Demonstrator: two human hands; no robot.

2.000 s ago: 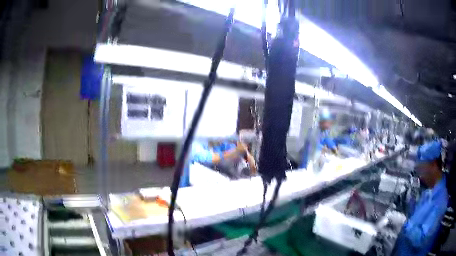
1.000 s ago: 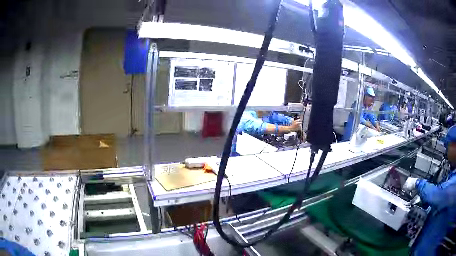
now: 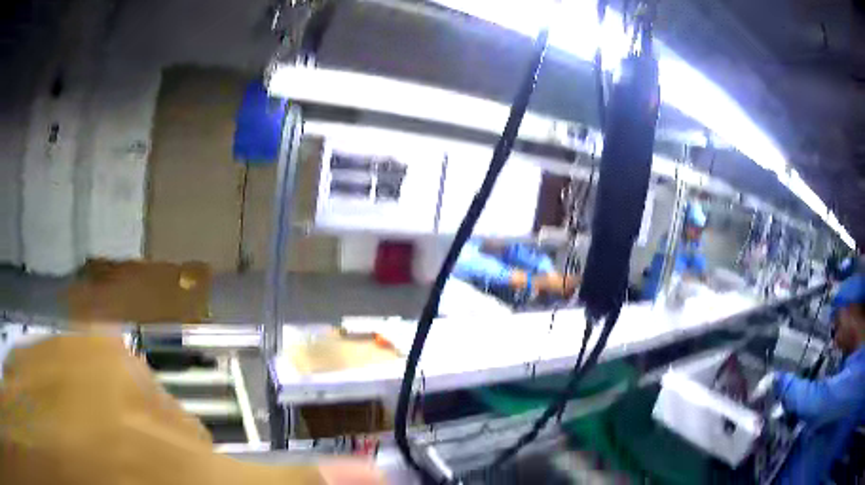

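Note:
A large, blurred tan-brown thing (image 3: pixel 104 412), perhaps cardboard, fills the lower left close to the camera. A small pinkish patch lies at its lower right end, cut off by the bottom edge, and a fainter one at its top edge. They may be parts of my hands, but blur hides any fingers and grip. A thick black sleeved object (image 3: pixel 621 189) hangs in front of me. A black cord (image 3: pixel 446 270) loops down beside it.
A white workbench (image 3: pixel 493 336) runs to the right under a shelf frame. Behind it, a person in blue (image 3: pixel 503 270) reaches in. At right, a worker in blue (image 3: pixel 820 393) is at an open white housing (image 3: pixel 702 417) on the line. A roller conveyor section (image 3: pixel 213 407) is at left.
The tan-brown thing has come into the lower left, covering most of the white ball-transfer table. The blue sleeve at the lower left corner no longer shows. The view has shifted slightly.

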